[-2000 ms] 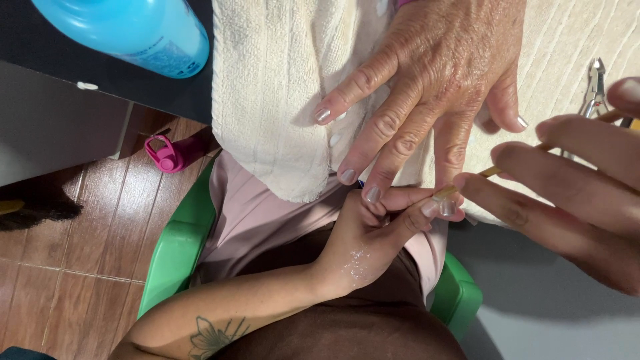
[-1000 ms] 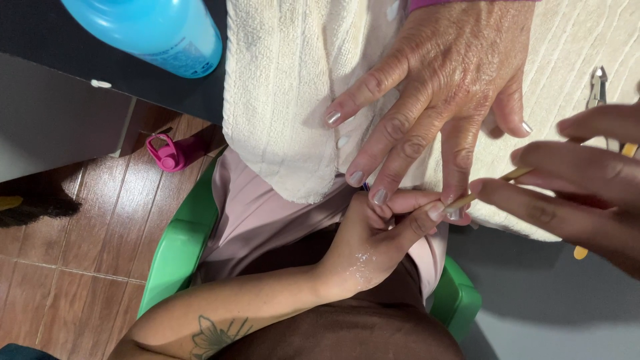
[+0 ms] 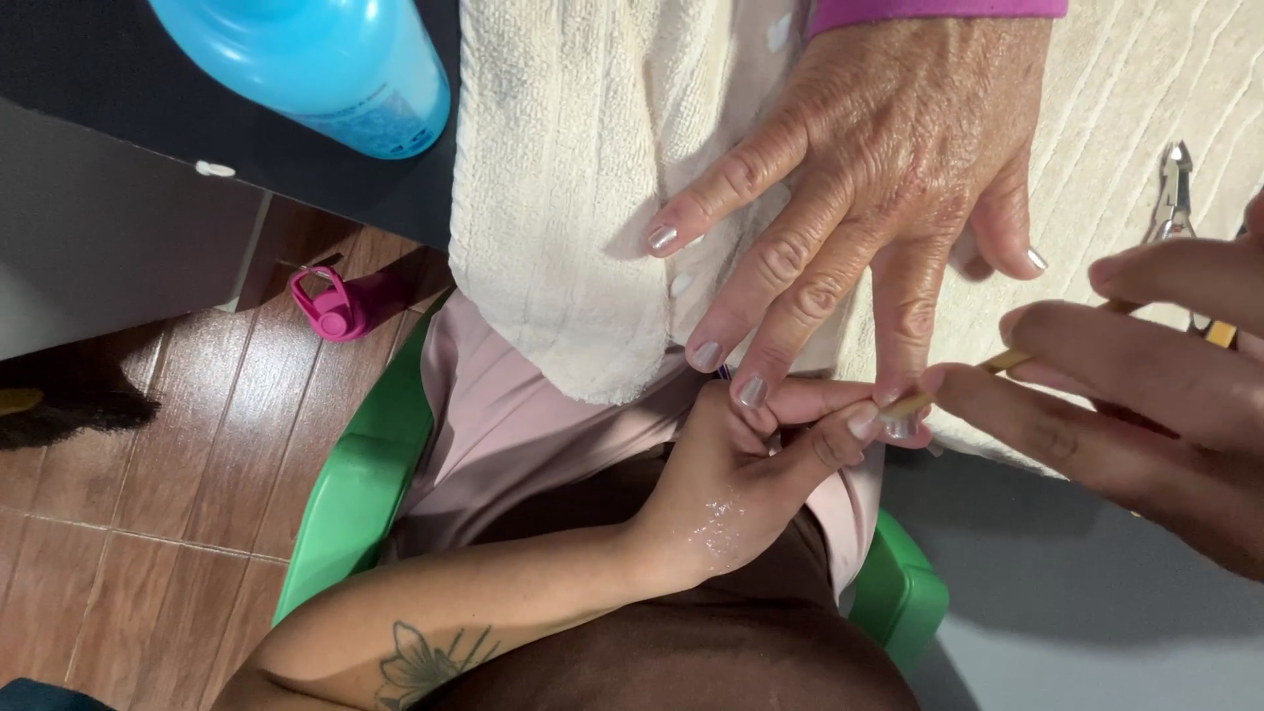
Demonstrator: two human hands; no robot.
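My left hand (image 3: pixel 736 494) comes from the bottom, its thumb and forefinger gripping the tip of one finger of another person's hand (image 3: pixel 908 148). That hand lies palm down, fingers spread, with shiny silvery polish on its nails. From the right, my right hand (image 3: pixel 1136 395) holds a thin wooden manicure stick (image 3: pixel 1005 361). The stick's end touches the edge of the gripped finger's nail. Under the other person's hand is a cream towel (image 3: pixel 563 197). Metal cuticle nippers (image 3: pixel 1173 193) lie on the towel at the right, partly hidden by my right fingers.
A blue bottle (image 3: pixel 326 69) stands on the dark tabletop (image 3: pixel 118 109) at upper left. A pink-lidded bottle (image 3: pixel 336 311) is by the wooden-look floor (image 3: pixel 178 474). Dark bristles (image 3: pixel 79 405) show at left. Green chair arms (image 3: pixel 365 474) flank my lap.
My right hand has shifted slightly, with the stick staying at the same finger's nail. My left hand keeps its grip on that fingertip.
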